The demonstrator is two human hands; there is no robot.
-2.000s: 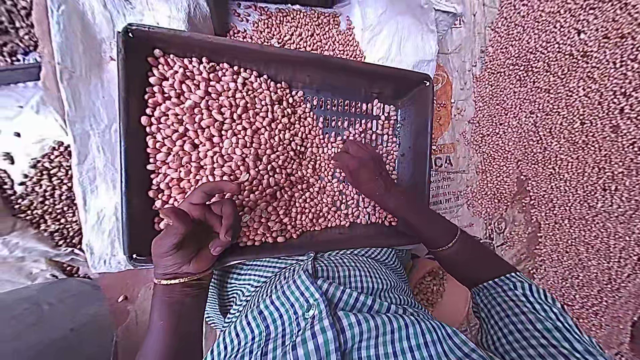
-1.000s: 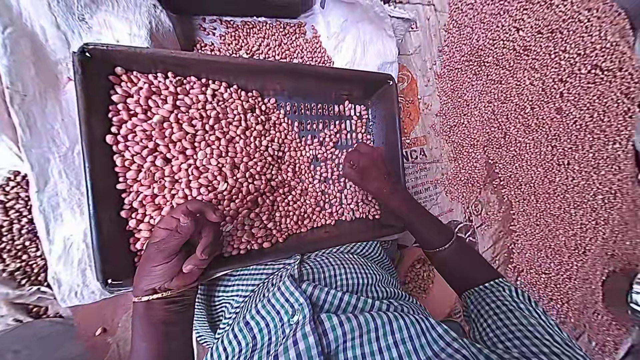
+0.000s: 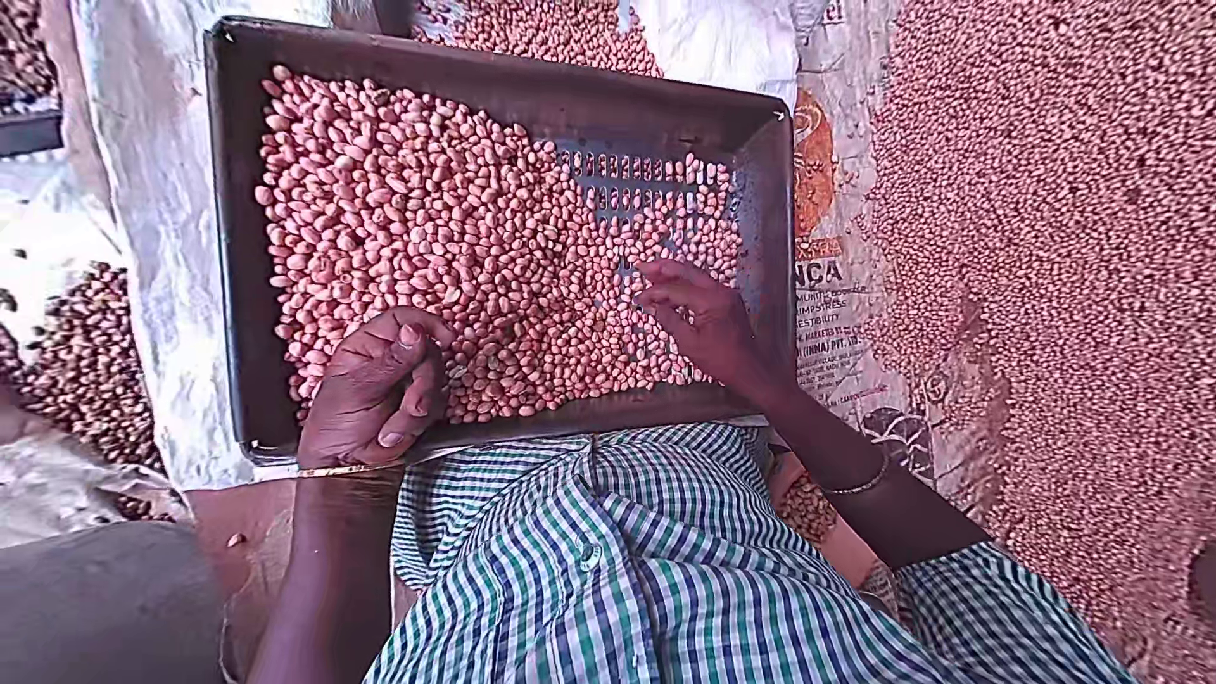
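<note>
A dark rectangular tray (image 3: 503, 76) with a slotted bottom lies before me, tilted slightly. Shelled pinkish peanuts (image 3: 408, 209) lie thick over its left and middle part and thinner at the right, where rows of slots show. My left hand (image 3: 380, 389) is over the tray's near left part, palm partly up and fingers curled; whether a peanut is between its fingertips cannot be told. Over the thinner peanuts at the right is my right hand (image 3: 703, 323), its fingers apart and pointing left, with nothing visible in them.
A wide spread of peanuts (image 3: 1064, 285) covers the right side, beside a printed sack (image 3: 836, 351). More peanuts (image 3: 560, 33) lie beyond the tray. At the left are white sheeting (image 3: 161, 237), a heap of darker nuts (image 3: 90, 370) and a grey surface (image 3: 104, 608) below.
My right hand has gone from closed fingers to spread ones above the tray's right part. The left hand stays curled at the near left part. The view has shifted a little.
</note>
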